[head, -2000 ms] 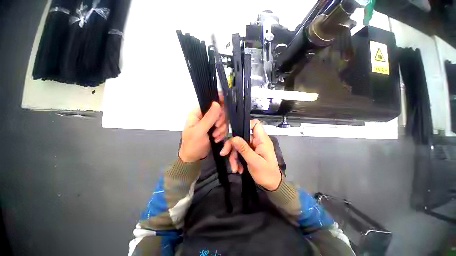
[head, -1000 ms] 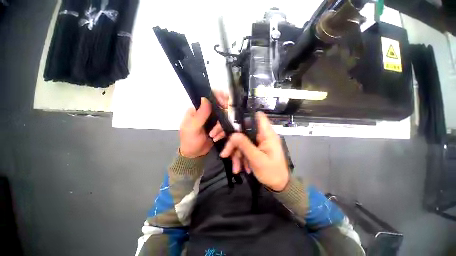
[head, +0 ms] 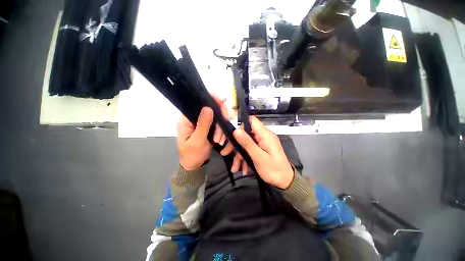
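My left hand [head: 196, 135] grips a fanned sheaf of narrow black strips [head: 176, 81], thumb on top. The sheaf's upper ends spread toward the upper left over the white table. My right hand [head: 265, 153] holds the lower part of some black strips between thumb and fingers, close beside my left hand. One strip there points up toward the machine. Lower strip ends hang over my dark apron. Some fingers of both hands are hidden behind the strips.
A black industrial sewing machine [head: 346, 76] with a yellow warning label and pale bar stands ahead right. Tied black strip bundles [head: 92, 56] lie upper left. More long black strips [head: 439, 81] hang at the far right. A black metal frame [head: 380, 219] is low right.
The strips in my left hand have gathered into a wider fan and tilted further left. My right hand now holds fewer upright strips. The view has shifted slightly.
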